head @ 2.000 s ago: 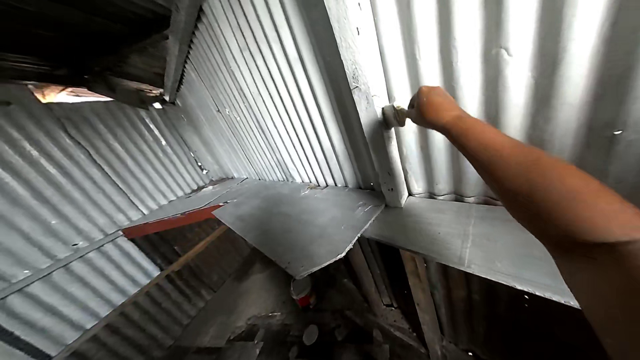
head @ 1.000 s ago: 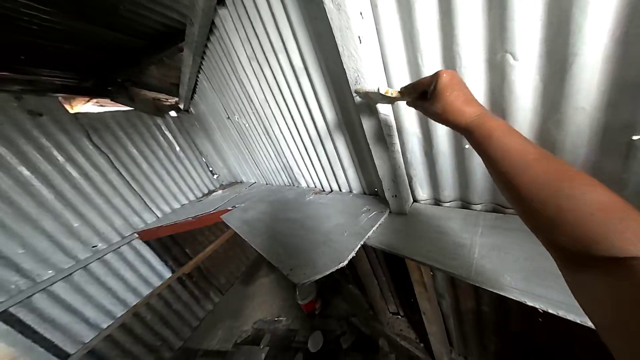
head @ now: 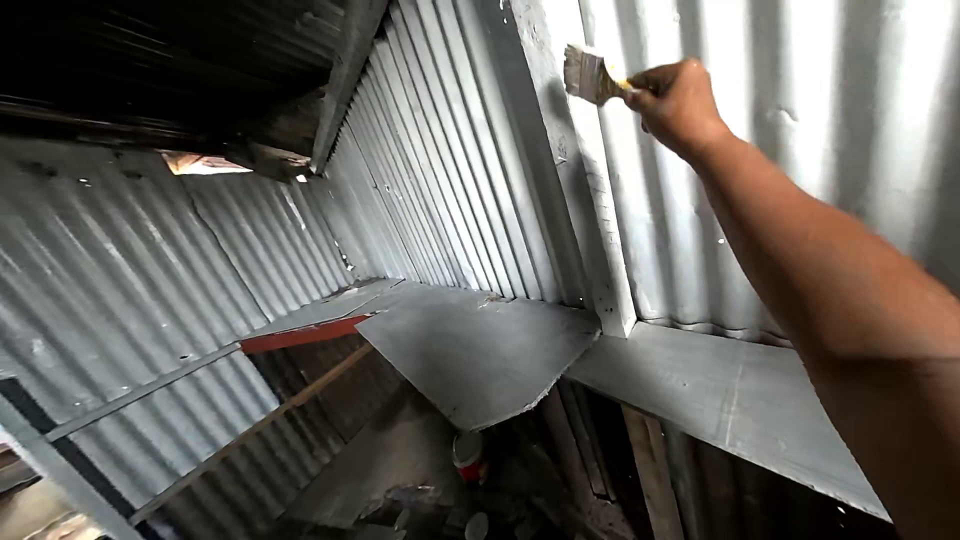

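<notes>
At the upper right, my right hand (head: pixel 679 101) grips a flat paintbrush (head: pixel 591 75) by its handle. The brush's bristles point left, over the upper part of a grey-painted wooden post (head: pixel 604 217); whether they touch it I cannot tell. Behind my hand and forearm rises a corrugated metal wall (head: pixel 750 165). The post's lower end meets a grey ledge (head: pixel 697 375). My left hand is out of view.
A grey panel (head: pixel 487 352) with a jagged edge juts out left of the post. Below it, a white and red bucket (head: pixel 468 454) stands in the dark area. A red board (head: pixel 304 334) and wooden rail (head: pixel 330 375) run along the left wall.
My right hand has moved up along the post with the brush. The brush, narrow edge toward me a second ago, now shows its flat side.
</notes>
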